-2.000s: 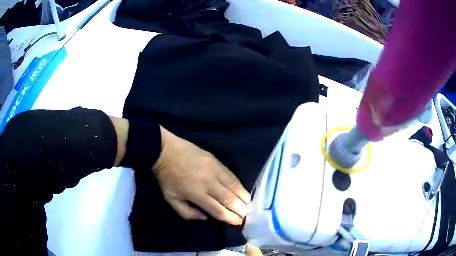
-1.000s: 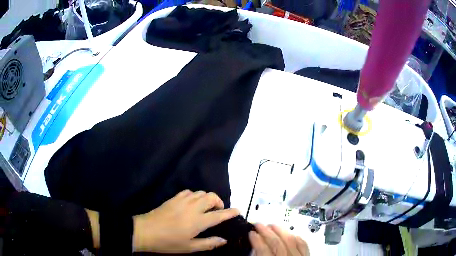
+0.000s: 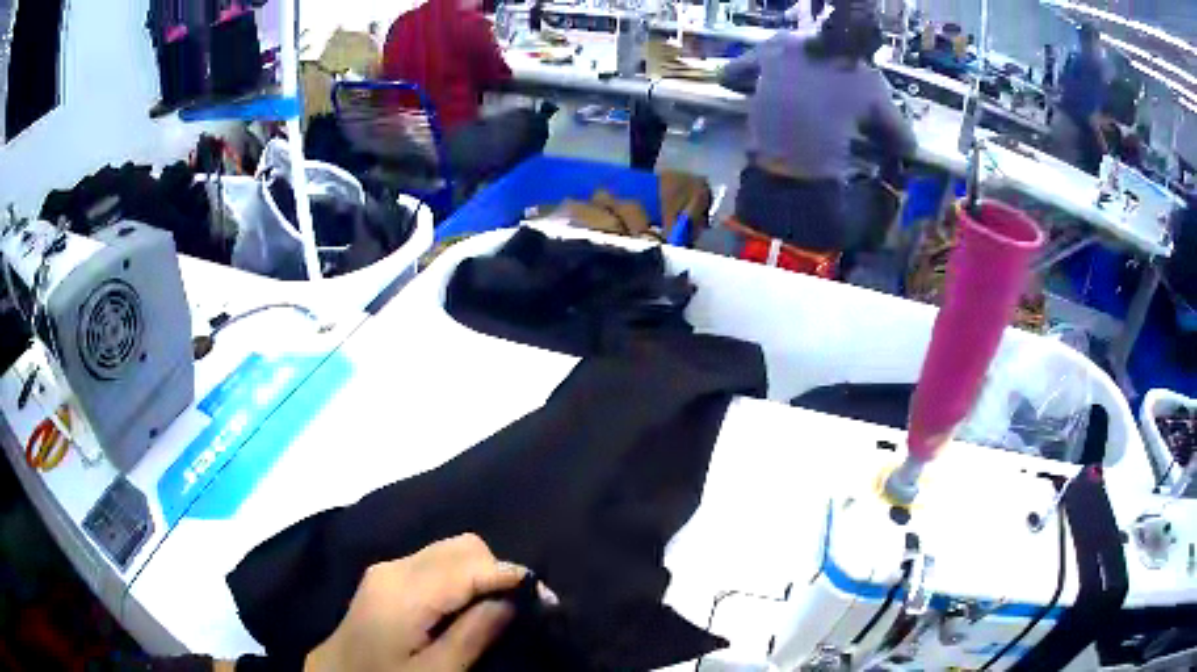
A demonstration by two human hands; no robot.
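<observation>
A long black garment piece [image 3: 591, 486] lies across the white table, left of the white sewing machine head [image 3: 866, 578]. My left hand [image 3: 418, 607] is at the bottom centre, pinching the cloth near its lower part between thumb and fingers. A small dark bit shows at the fingertips; I cannot tell if it is a folded edge or a label. The needle area is cut off by the bottom edge. My right hand is not in view.
Magenta tube [image 3: 971, 328] stands on the machine head. Crumpled black cloth [image 3: 565, 289] lies at the table's far rim. A grey fan box [image 3: 112, 341] and orange-handled scissors [image 3: 50, 440] are at left. Two people sit beyond, one in red [image 3: 440, 66], one in grey [image 3: 820, 112].
The view has tilted up and shows more of the room. The cloth's lower part has shifted away from the needle area. My right hand has left the picture; my left hand stays on the cloth.
</observation>
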